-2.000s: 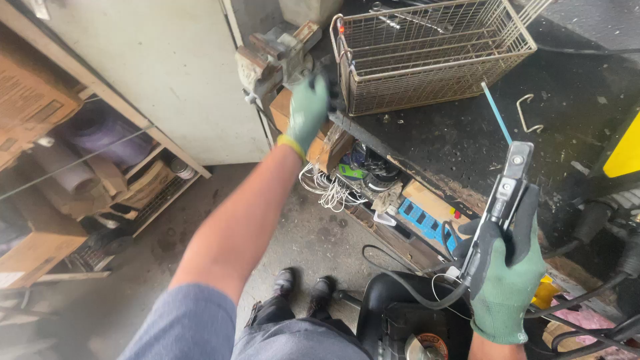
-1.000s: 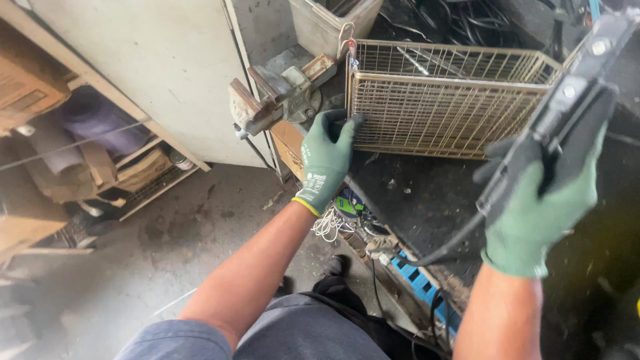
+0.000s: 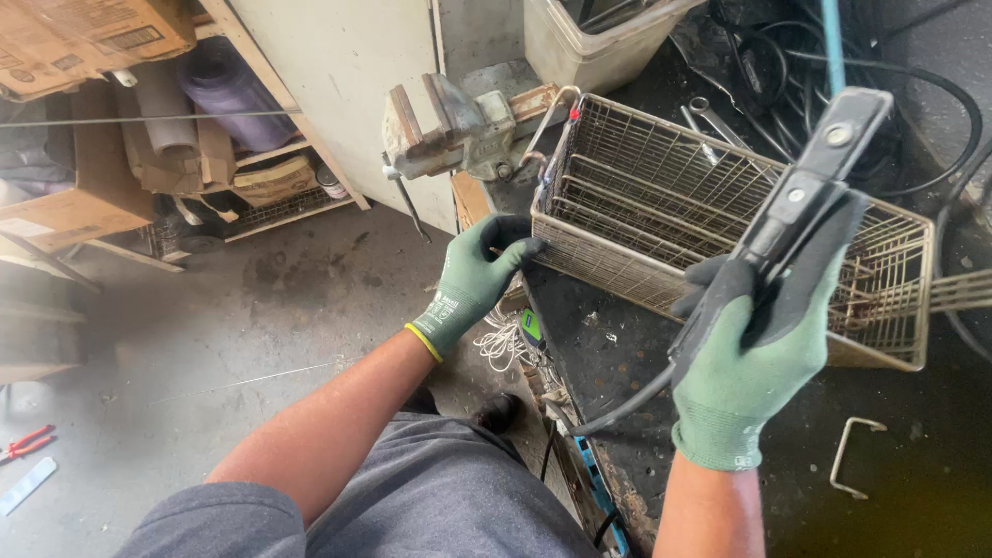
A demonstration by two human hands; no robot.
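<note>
A rectangular wire mesh fryer basket lies on the dark workbench, its handle pointing right. My gloved left hand pinches the basket's near left corner between thumb and fingers. In my gloved right hand is a black welding electrode holder, held above the basket's near side. A light blue rod rises from its tip, and a dark cable runs from its lower end. A bent wire hook stands at the basket's left end, beside a small red spot. The fingertips of my right hand partly hide the basket's near wall.
A worn bench vise is left of the basket. Behind stand a plastic bin, a combination wrench and coiled black cables. A bent metal rod lies on the bench at right. Red-handled pliers are on the floor.
My right hand has raised the electrode holder from near the bench's front edge to over the basket. My left hand has moved from near the vise to the basket's corner. The view has shifted.
</note>
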